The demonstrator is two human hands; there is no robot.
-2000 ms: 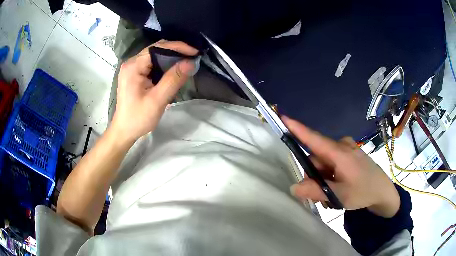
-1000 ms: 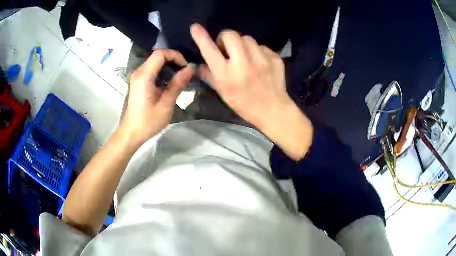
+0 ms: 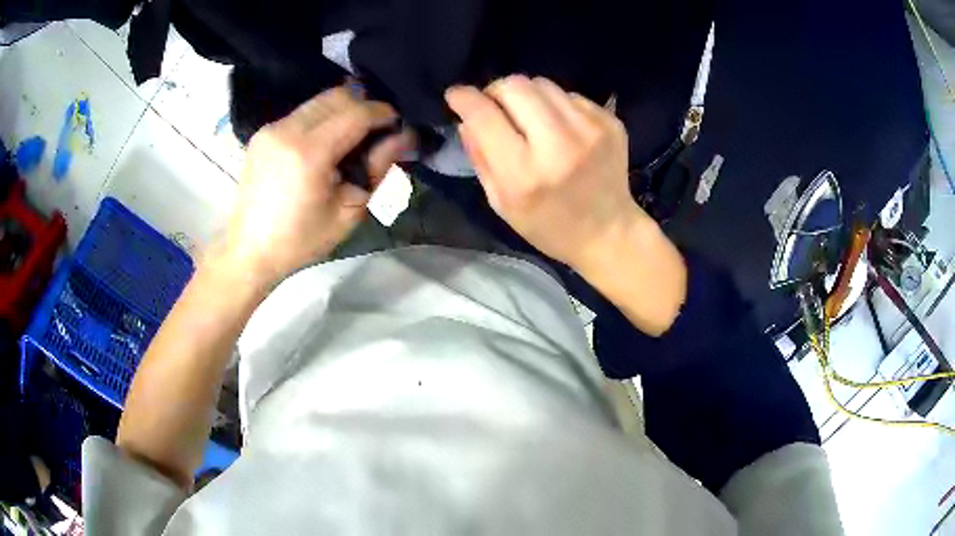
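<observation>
A dark garment piece (image 3: 419, 47) with a grey inner side (image 3: 450, 155) lies in folds between my hands, at the table's near edge. My left hand (image 3: 314, 168) grips its edge with curled fingers; the fingertips are slightly blurred. My right hand (image 3: 550, 157) is curled over the cloth just right of it, finger and thumb pinched on the cloth's edge. A small white piece (image 3: 392, 196) shows just below my left fingers. Tailor's shears (image 3: 691, 123) lie on the dark cloth to the right, blades pointing away and handles in shadow.
An iron (image 3: 808, 228) with a yellow cord (image 3: 838, 408) stands at the right edge of the dark table cover (image 3: 817, 94). A pale scrap (image 3: 709, 178) lies beside the shears. A blue basket (image 3: 105, 298) and a red one (image 3: 26, 246) stand on the tiled floor at left.
The shears have gone from my right hand to the table. My right hand has moved left to the cloth, then slightly back right over the last second. The cloth's folds have shifted.
</observation>
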